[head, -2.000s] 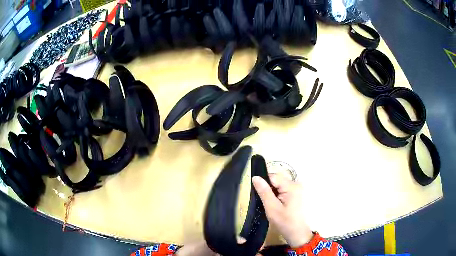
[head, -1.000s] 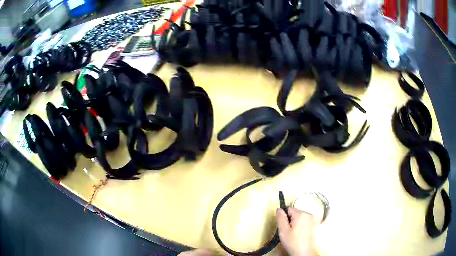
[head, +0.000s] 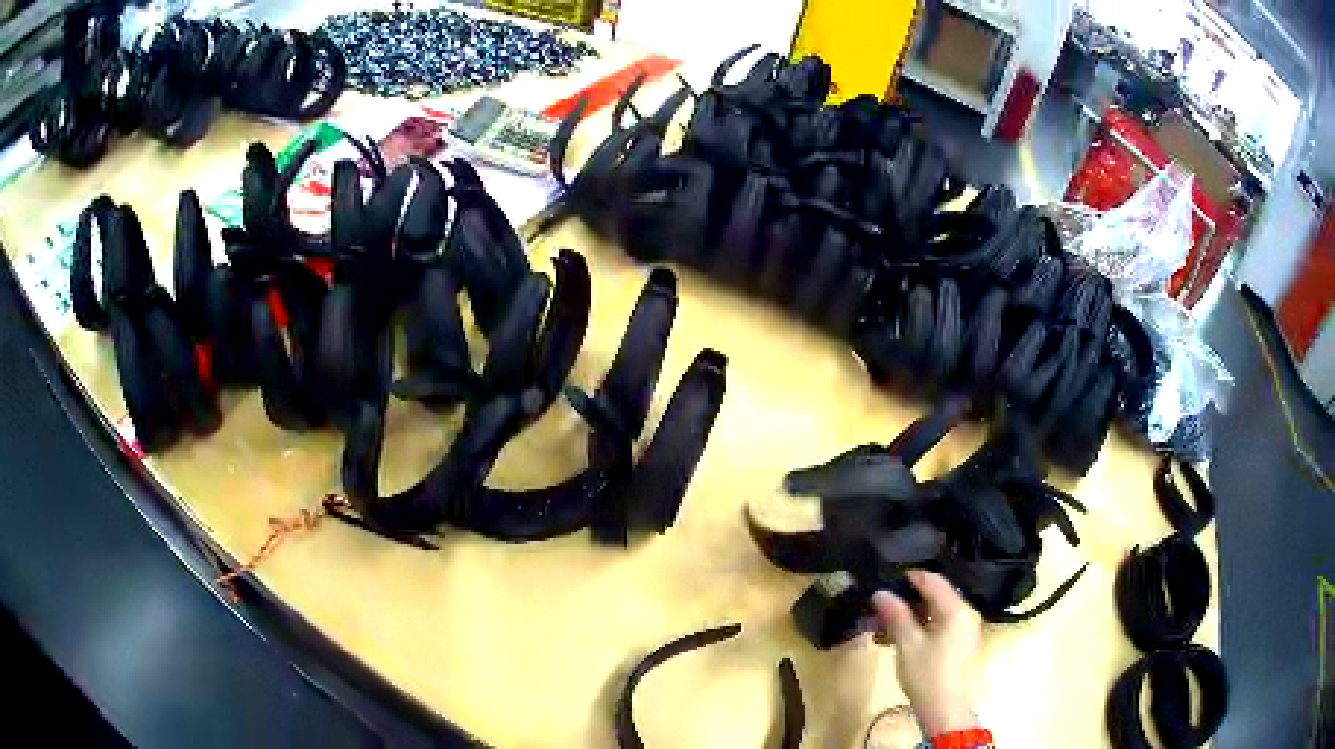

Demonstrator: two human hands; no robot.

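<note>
My right hand (head: 940, 644) is at the near edge of the loose pile of black headbands (head: 996, 512). Its fingers close on a padded headband (head: 838, 607); part of the grip is blurred. A slim black hoop (head: 644, 670) lies on the table left of the hand, cut off by the bottom edge. A pale ring (head: 889, 729) is partly visible below my wrist. My left hand is out of the picture.
Padded headbands (head: 498, 505) stand in a cluster at left. A long dense row (head: 820, 220) runs along the far side. Coiled flat bands (head: 1164, 593) lie at right. A calculator-like object (head: 505, 135), crinkled plastic bags (head: 1149, 242) and an orange cord (head: 278, 539) also show.
The view has turned. My right hand has let go of the slim hoop and moved forward to the loose pile, where a headband is blurred by motion. My left hand has left the picture.
</note>
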